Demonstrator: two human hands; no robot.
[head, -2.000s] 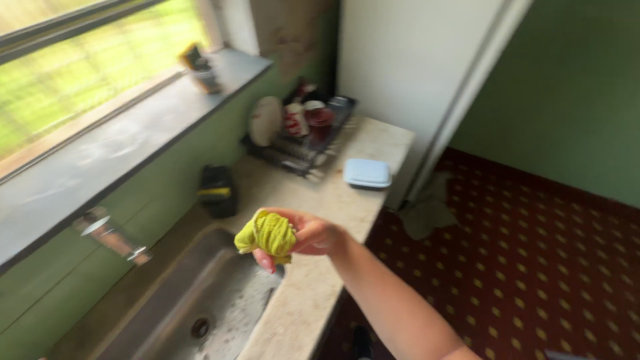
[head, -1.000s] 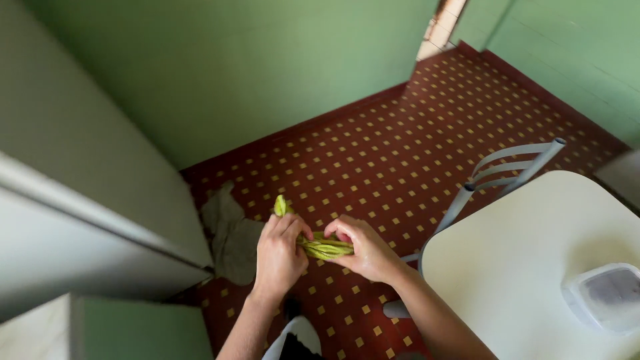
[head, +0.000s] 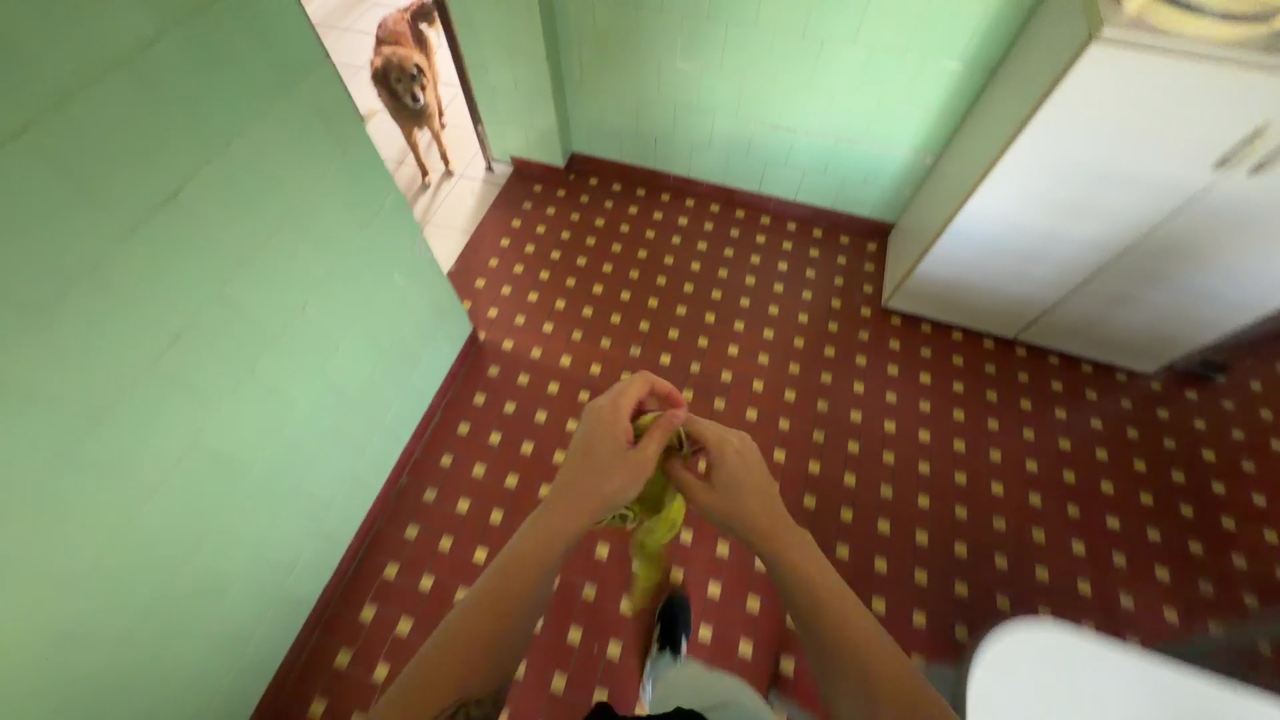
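A yellow-green cloth (head: 655,530) hangs down, twisted and bunched, below my two hands at the lower middle of the head view. My left hand (head: 612,445) grips its upper part between thumb and fingers. From the other side my right hand (head: 728,478) pinches the same bunched part, its fingertips touching those of the left. Part of the cloth is hidden inside the fingers. One of my shoes (head: 673,622) shows on the floor beneath the cloth.
Behind the doorway at the upper left stands a brown dog (head: 408,85). A green wall (head: 200,350) runs along the left. At the right is a white cabinet (head: 1050,220), and a white table corner (head: 1080,680) juts in at the lower right. The tiled floor (head: 720,300) spreads between them.
The view has swung from the sink and counter, past the table and chair, to the doorway. The cloth was in one hand at first; both hands now hold it, and it hangs lower.
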